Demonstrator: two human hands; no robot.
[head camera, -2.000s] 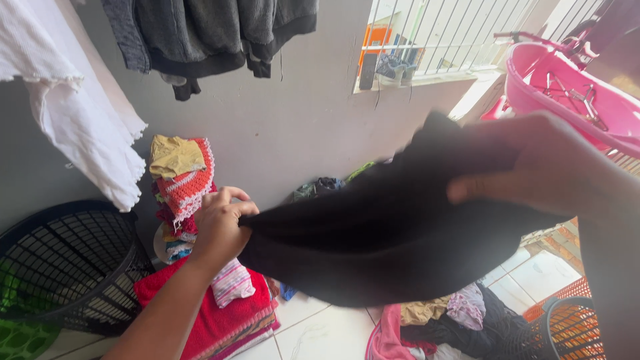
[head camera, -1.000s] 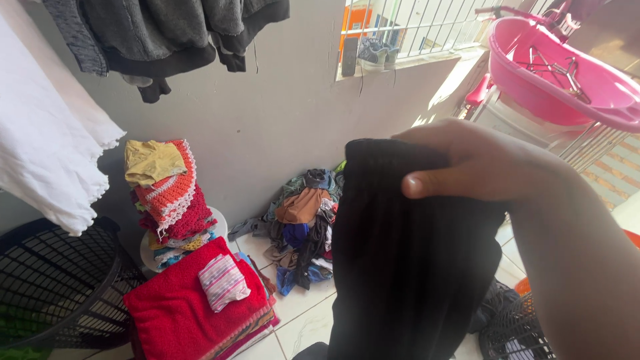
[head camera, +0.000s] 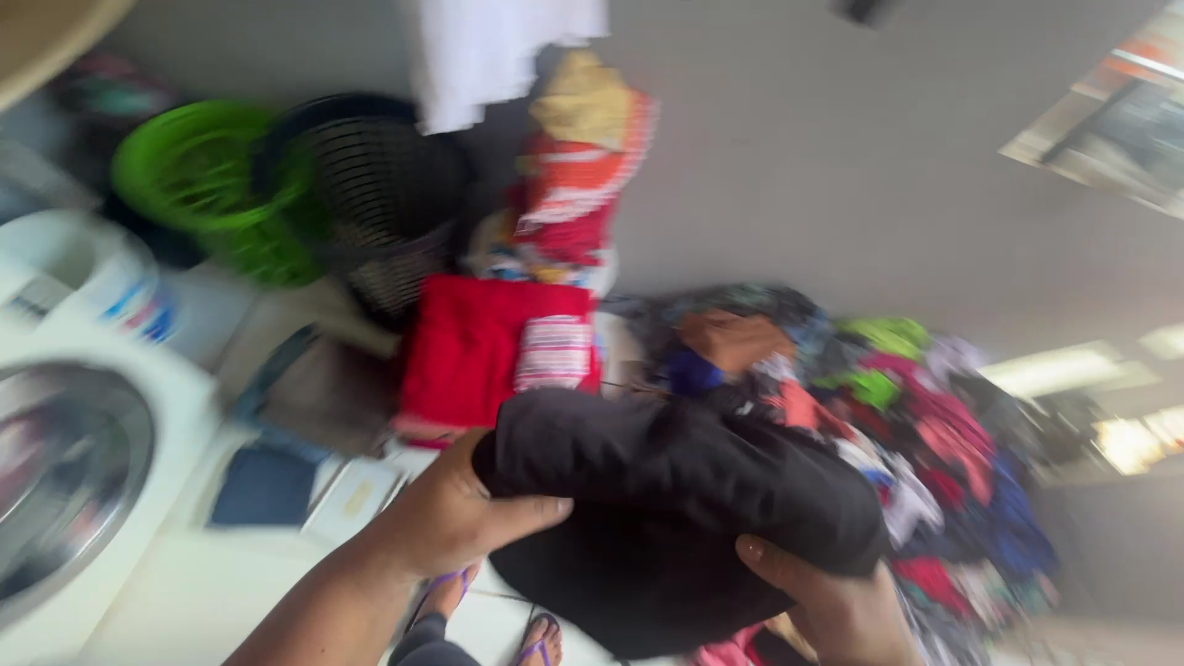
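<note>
A black cloth garment (head camera: 684, 499), partly folded over, is held in front of me at the lower middle. My left hand (head camera: 472, 513) grips its left end, thumb on top. On its right end, my right hand (head camera: 823, 592) is closed with the thumb over the fabric. Just beyond the garment lies a folded red towel (head camera: 462, 342) with a striped pink and white folded cloth (head camera: 553, 353) on it. Behind these rises a stack of folded textiles (head camera: 578, 194), topped by a yellow cloth (head camera: 581, 102). The view is blurred.
A heap of mixed clothes (head camera: 925, 416) lies along the wall at right. Left are a front-loading washing machine (head camera: 176, 398), a white bucket (head camera: 83, 268), a green basket (head camera: 203, 166) and a dark laundry basket (head camera: 370, 185). White cloth (head camera: 499, 55) hangs above. Folded dark cloths (head camera: 264, 486) lie on the floor.
The black garment hung from my right hand a second ago; now both hands hold it, with its upper part folded over. The view has swung toward the left and down.
</note>
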